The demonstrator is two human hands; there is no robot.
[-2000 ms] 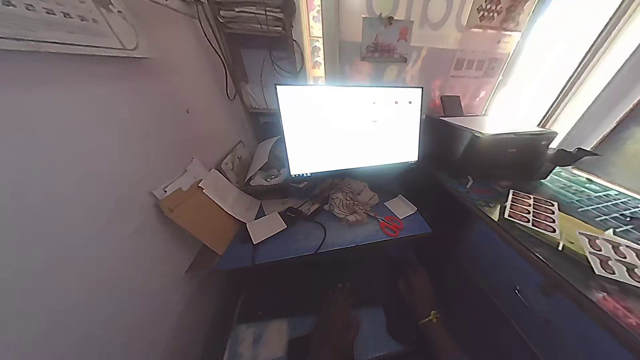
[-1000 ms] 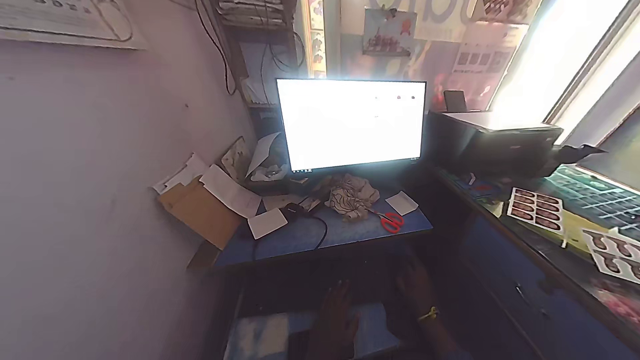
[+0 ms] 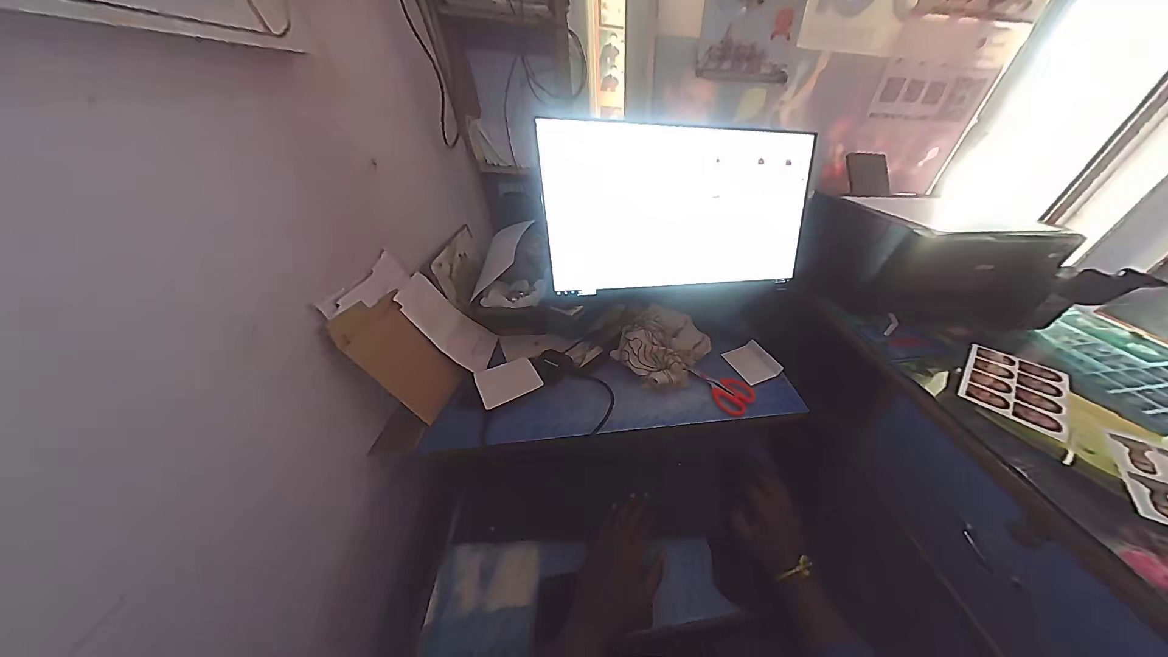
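My left hand (image 3: 620, 566) lies palm down with its fingers pointing forward, in the shade below the desk top, its fingertips at the near edge of a dark keyboard (image 3: 584, 497). To its right, my right hand (image 3: 766, 511), with a yellow band at the wrist, rests low in deep shadow; whether something is under it cannot be made out. Beyond both hands, red-handled scissors (image 3: 733, 396) lie on the blue desk top (image 3: 657, 415) beside a crumpled cloth (image 3: 659, 347). A lit monitor (image 3: 675, 205) stands behind them.
Papers and a brown envelope (image 3: 392, 356) lean at the left wall. A white card (image 3: 508, 383), a paper square (image 3: 752, 362) and a black cable (image 3: 610, 401) lie on the desk. At right are a black printer (image 3: 958, 265) and photo sheets (image 3: 1015, 390) on a counter.
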